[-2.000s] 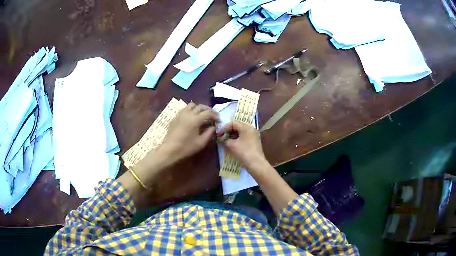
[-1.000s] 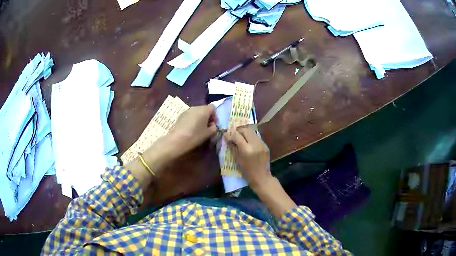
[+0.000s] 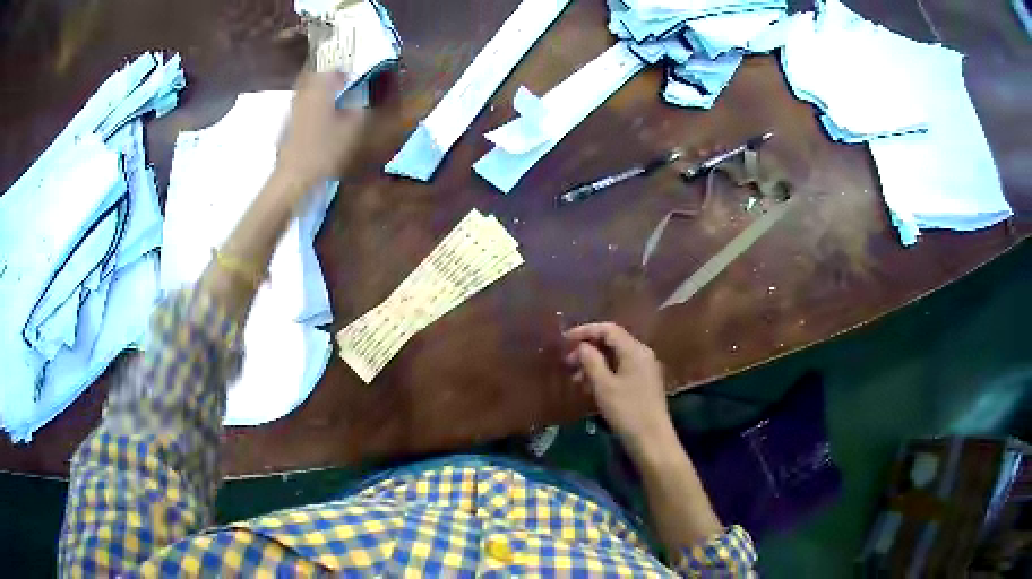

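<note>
My left hand (image 3: pixel 320 130) is motion-blurred and stretched toward the top left. Its fingers meet a small folded white bundle (image 3: pixel 381 48) with a printed ticket (image 3: pixel 336 50); whether they still grip it cannot be told. My right hand (image 3: pixel 617 364) is empty above the table near its front edge, with fingers loosely curled and apart. Cream printed ticket strips (image 3: pixel 432 296) lie slightly fanned on the table between my hands. A khaki tie strip (image 3: pixel 724 258) lies right of them, beside a small tangle of ties (image 3: pixel 747 181).
White cut-panel stacks lie at left (image 3: pixel 79 243), under my left forearm (image 3: pixel 221 181) and at top right (image 3: pixel 934 147). Long pale strips (image 3: pixel 481 85), small cut parts (image 3: pixel 707 45) and two pens (image 3: pixel 620 178) (image 3: pixel 728 155) lie farther back. The curved table edge borders a dark bag (image 3: pixel 770 458) and box (image 3: pixel 939 498).
My hands have parted. The white bundle and its ticket have left the front middle; a ticketed bundle now shows at my left hand, top left. The view has shifted, moving the table things rightward.
</note>
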